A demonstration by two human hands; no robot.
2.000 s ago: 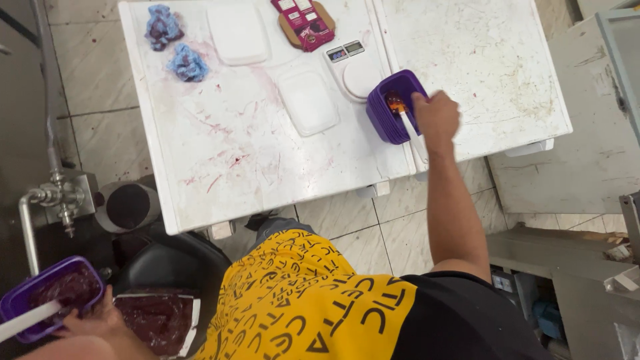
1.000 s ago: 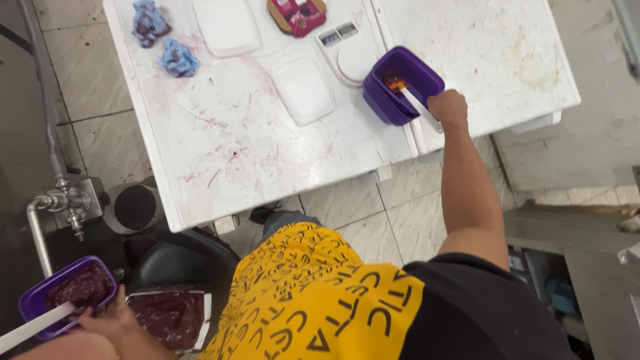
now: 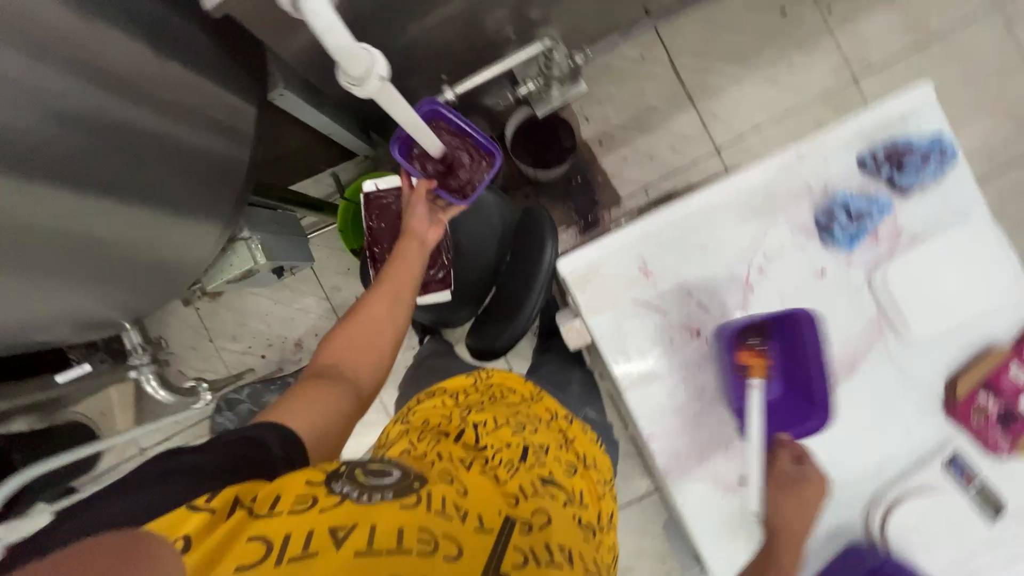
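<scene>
My left hand (image 3: 424, 214) grips the near edge of a purple plastic tub (image 3: 486, 186) that holds dark purple pulp. The end of a white pipe (image 3: 412, 120) reaches into that tub. Below it, a white-edged rectangular tray of the same dark pulp (image 3: 436, 276) rests on a black chair seat (image 3: 480, 248). Over the white table, my right hand (image 3: 794, 484) is closed on the rim of another purple tub (image 3: 804, 384), which looks mostly empty. A white-handled spatula with an orange part (image 3: 754, 432) leans in it, its handle beside my right hand.
Crumpled blue stained cloths (image 3: 853, 218), a white lid (image 3: 940, 284), a magenta package (image 3: 992, 400) and a digital kitchen scale (image 3: 952, 512) lie on the white table (image 3: 640, 320). A bucket of dark liquid (image 3: 544, 144) stands by a metal valve (image 3: 552, 76). A large steel tank (image 3: 120, 160) fills the left.
The view has swung far left. My right hand has brought its purple tub with the spatula from beside the scale to the table's near left part. My left hand still holds its tub under the pipe.
</scene>
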